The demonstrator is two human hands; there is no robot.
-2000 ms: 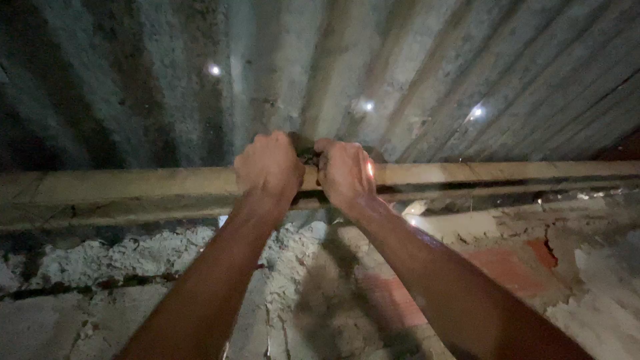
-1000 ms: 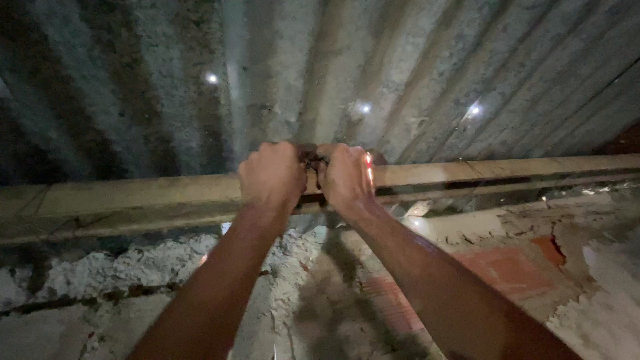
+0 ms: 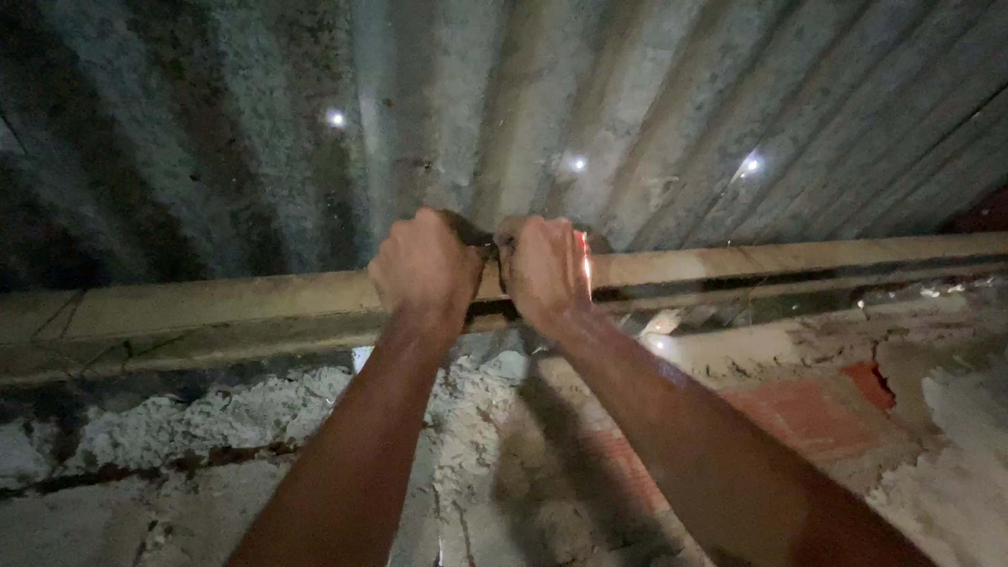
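Observation:
My left hand [image 3: 428,272] is curled into a fist against a wooden beam [image 3: 228,307] under a corrugated roof sheet [image 3: 441,102]. Close beside it, my right hand [image 3: 545,272] is likewise closed at the same beam. A small dark piece [image 3: 490,250], perhaps wire or cord, shows in the narrow gap between the two fists; its ends are hidden by the fingers. A bright reddish glint lies along the outer edge of my right hand. The fingertips of both hands are out of sight.
Below the beam runs a rough wall with lumpy mortar [image 3: 213,409] and exposed red brick [image 3: 803,413]. The corrugated sheet slopes overhead, with several bright points of light in it. Thin cord or wire [image 3: 59,323] crosses the beam at the left.
Both hands stay closed together at the same part of the beam. The view has tilted slightly.

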